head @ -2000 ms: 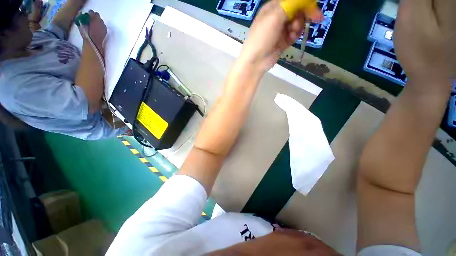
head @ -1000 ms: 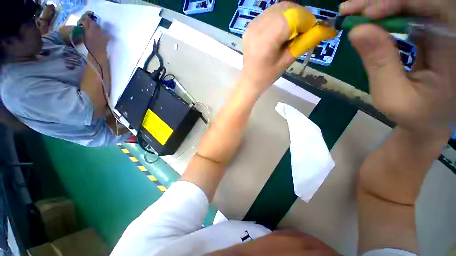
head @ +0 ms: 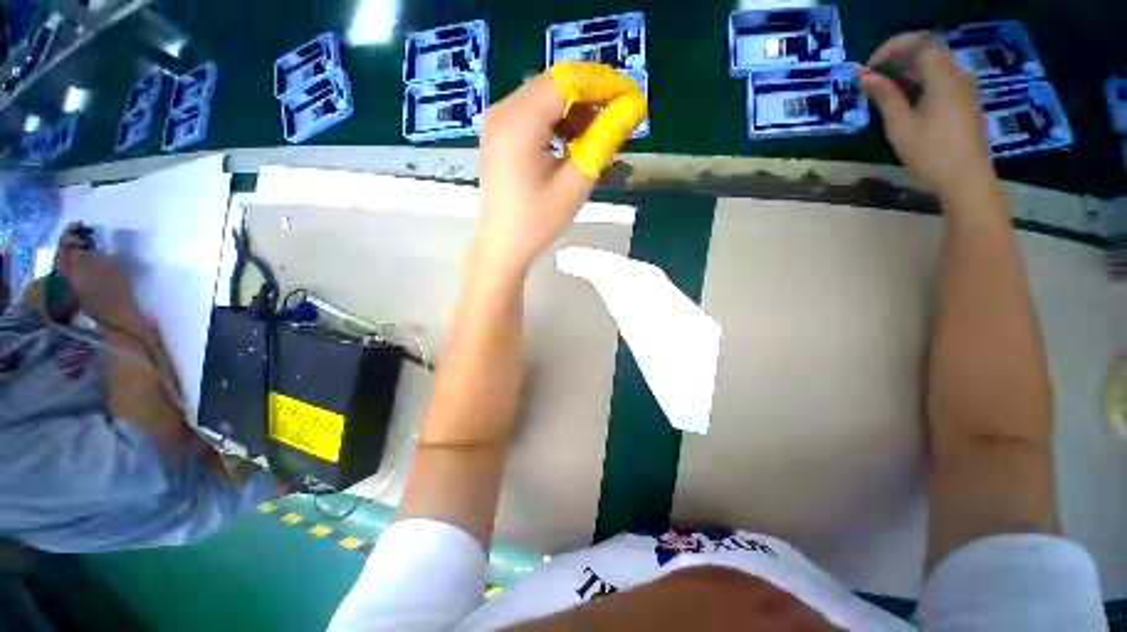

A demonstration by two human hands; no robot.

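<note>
My left hand [head: 531, 167] is raised over the belt's near edge, with yellow finger cots [head: 608, 133] on its fingers. Its thumb and fingers curl together; whether something is between them cannot be told. My right hand [head: 945, 130] is over the belt at the right, its fingertips close together beside a pair of open light-blue cases [head: 810, 101]. A small green patch shows among its fingers, too blurred to name. Another case pair [head: 597, 35] lies partly behind my left hand. The cases hold black and silvery parts.
More case pairs [head: 445, 105] lie along the dark green belt. A worn metal edge [head: 766, 173] separates it from the bench. A white tapering sheet [head: 661, 333] lies between my arms. A black box [head: 303, 395] with a yellow label and cables stands left. Another person's arm [head: 136, 333] is at far left.
The view has turned and shows more belt. My hands have moved apart; the green-handled tool that my right hand held near my left fingers is no longer clearly visible.
</note>
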